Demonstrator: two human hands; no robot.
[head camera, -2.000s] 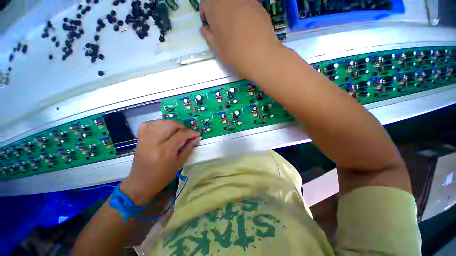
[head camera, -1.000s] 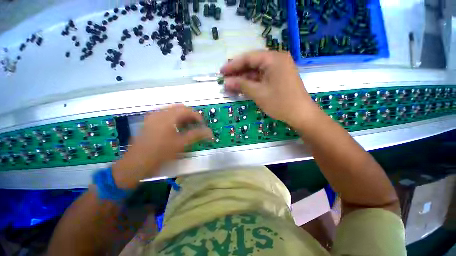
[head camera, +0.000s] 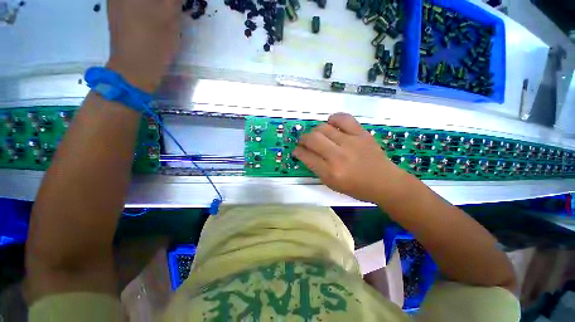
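Green circuit boards with two rows of small parts lie in the metal-railed conveyor. My right hand rests over the board right of the gap, fingertips down at its parts; whether a part is between them is hidden. My left hand reaches up over the white bench at the black pellet-like parts, its fingers cut off by the top edge. A blue wrist strap with a thin cord is on my left wrist. Black-green capacitors lie loose on the bench.
A blue bin of capacitors stands at the upper right. A dark-rodded gap separates the boards at the left. The white conveyor rail runs in front of me. Below it are blue bins and cardboard. A pale strip lies along the bench edge.
My left hand has moved from the board up to the bench's far left side. My right hand has come down from above the rail onto the board. The view has shifted right.
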